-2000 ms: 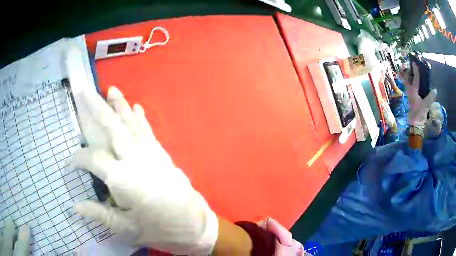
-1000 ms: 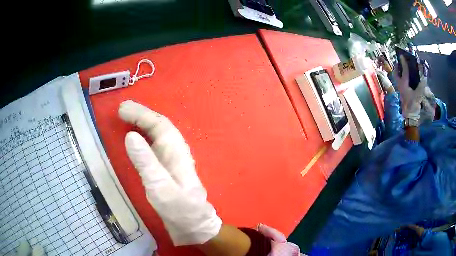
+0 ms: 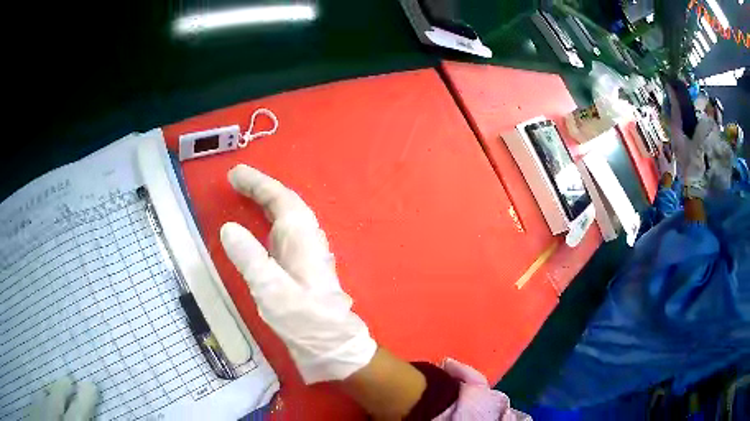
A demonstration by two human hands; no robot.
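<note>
Record sheets [image 3: 90, 271] with a printed grid lie at the left. A pen [image 3: 188, 300] and a long white strip-shaped object [image 3: 193, 247] lie along their right side. My right hand [image 3: 300, 275], in a white glove, is over the red-orange mat just right of the strip. It is empty, with thumb and forefinger apart. My left hand [image 3: 67, 400] shows only gloved fingertips over the sheets at the bottom left; the rest is cut off by the picture's edge.
A small white device with a loop strap [image 3: 208, 143] lies on the mat [image 3: 395, 205]. An e-reader [image 3: 559, 168] sits on a white box at the right, near a yellow strip [image 3: 537, 265]. More devices stand on the dark-green bench. A person in blue [image 3: 658, 288] is at the right.
My right hand has lifted off the pen and white strip and moved right over the mat, uncovering both. Over the last second it has stayed nearly still. The view has shifted slightly.
</note>
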